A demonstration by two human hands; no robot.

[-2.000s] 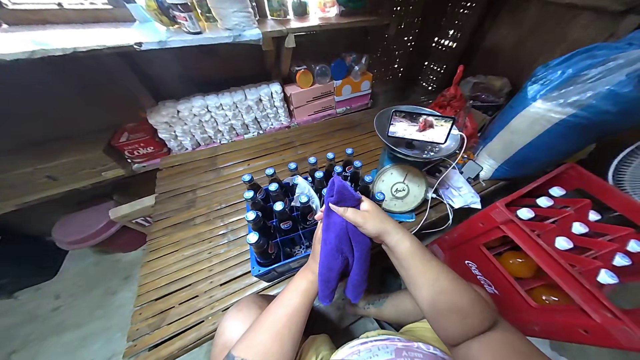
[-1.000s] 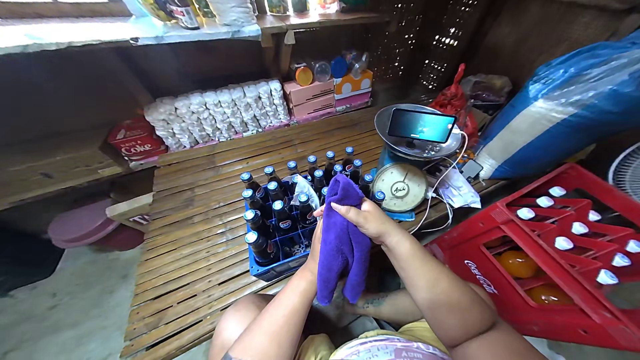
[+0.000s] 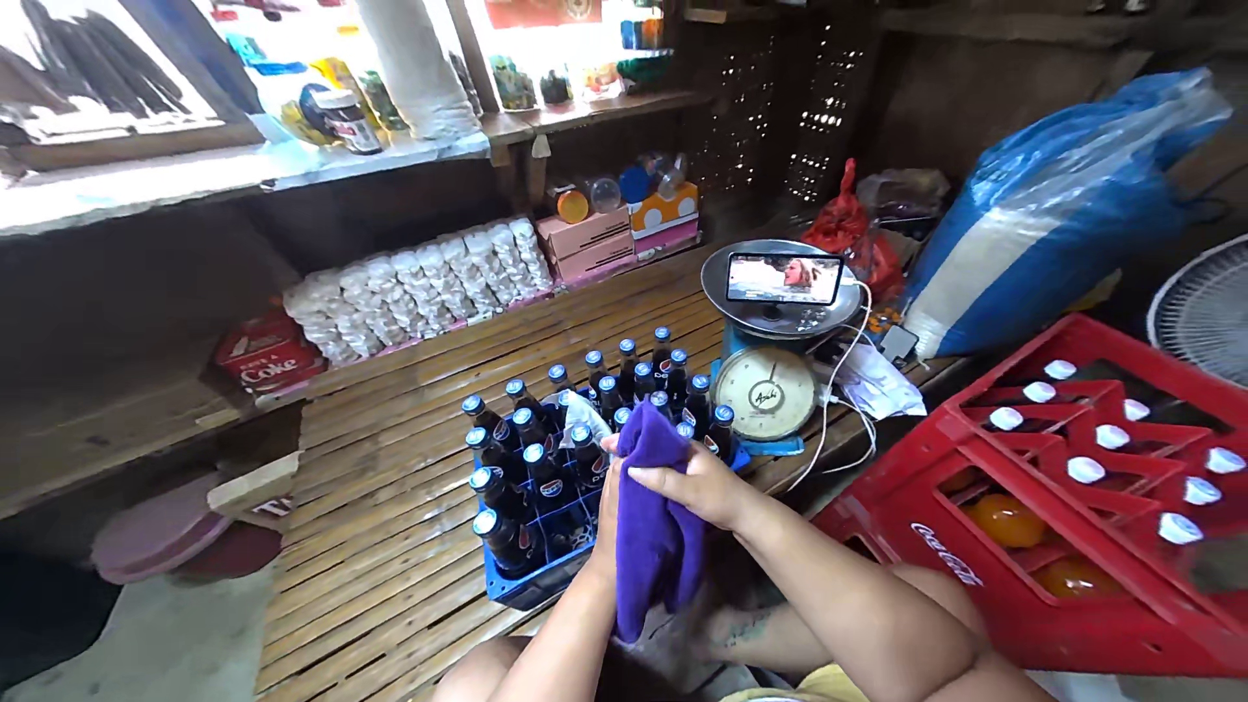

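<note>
A purple cloth (image 3: 658,526) hangs between my two hands, over the near edge of a blue plastic crate (image 3: 546,582). My right hand (image 3: 704,483) grips its upper part, thumb across the front. On the other side, my left hand (image 3: 610,497) is closed around the cloth, mostly covered by it; whether a bottle is inside cannot be seen. Capped dark Pepsi bottles (image 3: 551,485) stand upright in the crate's compartments, and a piece of clear plastic (image 3: 583,419) lies among them.
The crate stands on a bamboo-slat platform (image 3: 390,546). Behind it to the right, a dial scale (image 3: 765,393) carries a phone (image 3: 785,279) with a white cable. A red Coca-Cola crate (image 3: 975,546) with bottles is at the right. White packets (image 3: 419,292) and pink boxes (image 3: 590,244) line the back.
The picture on the phone's screen has changed. My hands remain around the purple cloth in nearly the same place.
</note>
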